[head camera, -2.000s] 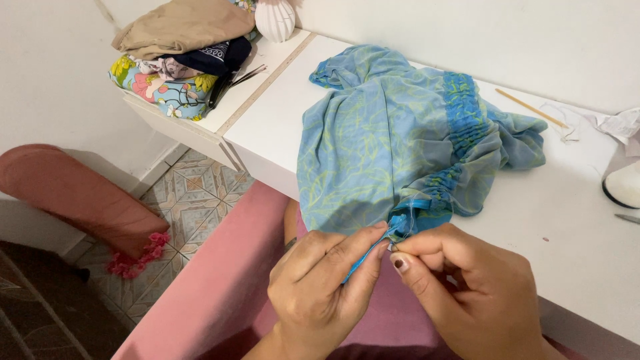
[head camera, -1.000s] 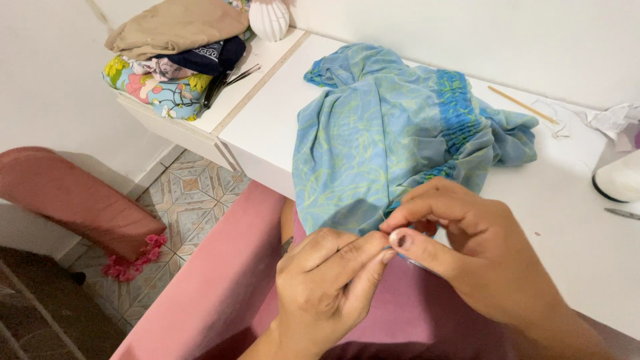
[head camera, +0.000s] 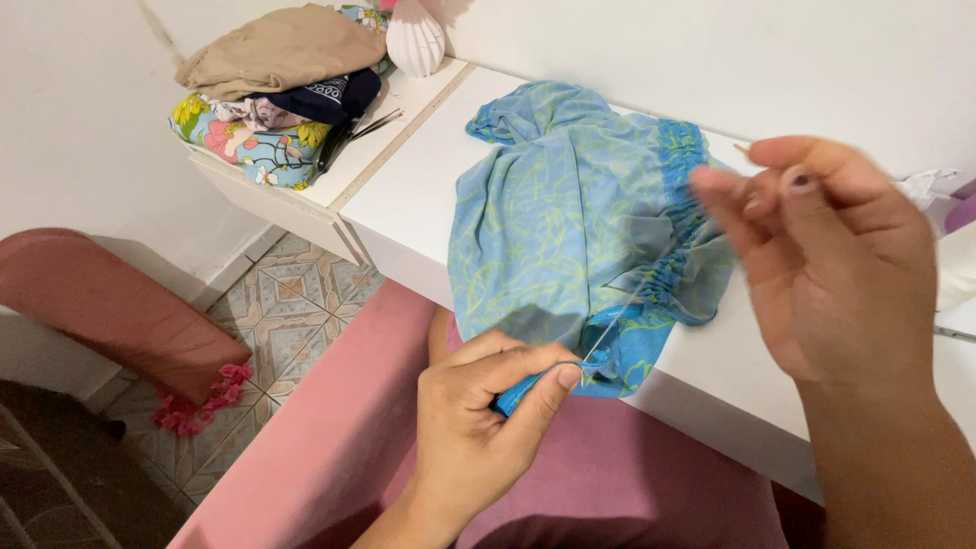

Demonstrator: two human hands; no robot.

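A light blue garment (head camera: 526, 229) with a yellow-green leaf pattern and gathered, brighter blue bands lies on the white table, its lower edge hanging over the front. Between the thumb and forefinger of my left hand (head camera: 496, 419) a bright blue edge of this garment is pinched. A pale thread (head camera: 612, 329) runs taut from that edge up to the right, toward my right hand (head camera: 831, 244), which is raised over the garment's right side and partly blurred. Its fingers are bent, and whether they hold a needle or the thread's end cannot be made out.
Folded clothes (head camera: 282, 53) are piled at the back left, with dark-handled scissors (head camera: 335, 141) beside them and a white ribbed vase (head camera: 415, 38) behind. White crumpled material (head camera: 926, 187) lies at the right. A pink padded seat edge (head camera: 305, 419) runs below the table.
My right hand has moved away from my left hand, up and to the right, and the thread now shows stretched out. My left hand stays at the blue edge.
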